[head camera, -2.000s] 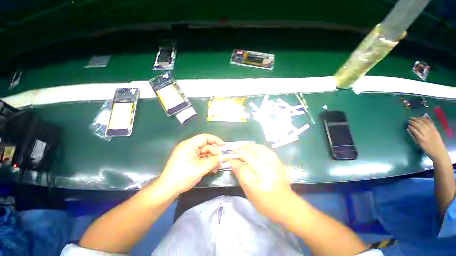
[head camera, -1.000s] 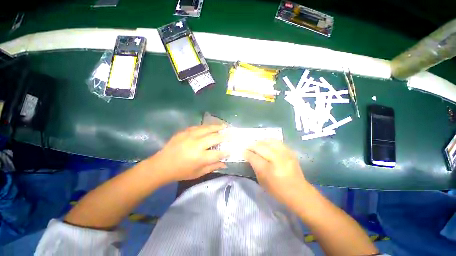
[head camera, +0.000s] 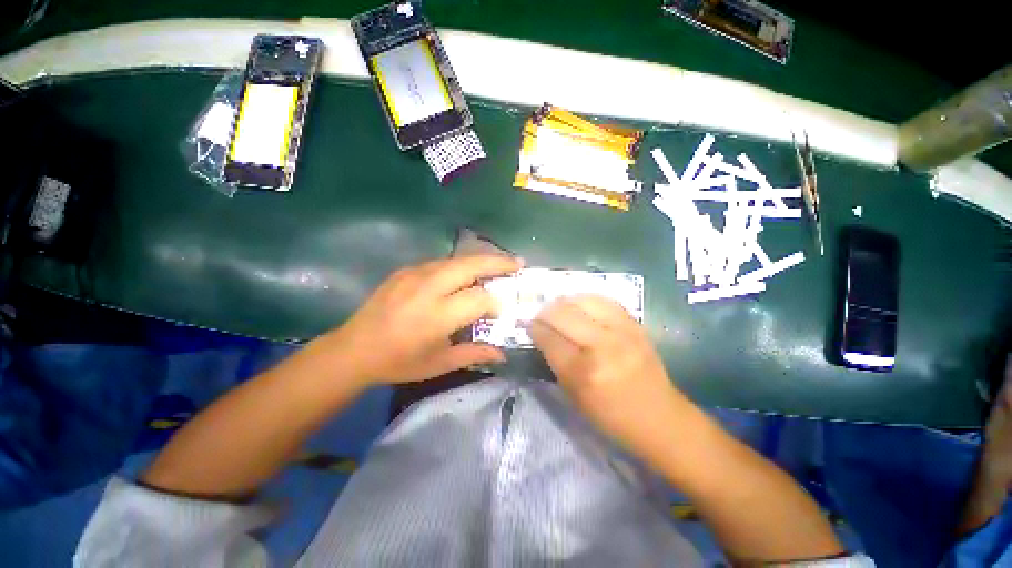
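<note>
A flat white, silvery rectangular module (head camera: 624, 291) lies on the green bench close to me, washed out by glare, with fine dark marks. My left hand (head camera: 427, 316) grips its left end, fingers along the far edge and thumb at the near edge. My right hand (head camera: 588, 338) rests over its middle, fingertips pressed together on its face. Whether the right fingertips hold a small piece is hidden. A brown-grey flat piece (head camera: 475, 243) sticks out just beyond my left fingers.
Beyond lie amber strips (head camera: 579, 158), loose white strips (head camera: 721, 216), tweezers (head camera: 810, 189) and a black phone (head camera: 869, 300). Upper left are two part-assembled phones (head camera: 266, 117) (head camera: 413, 83), a dotted sticker piece (head camera: 455, 154) and a plastic bag (head camera: 211, 139). A white rail (head camera: 621, 98) edges the bench.
The view has tilted down. The white piece, earlier held small between both hands, now lies flat under them. My right hand has moved a little left along it, and its fingers have drawn together.
</note>
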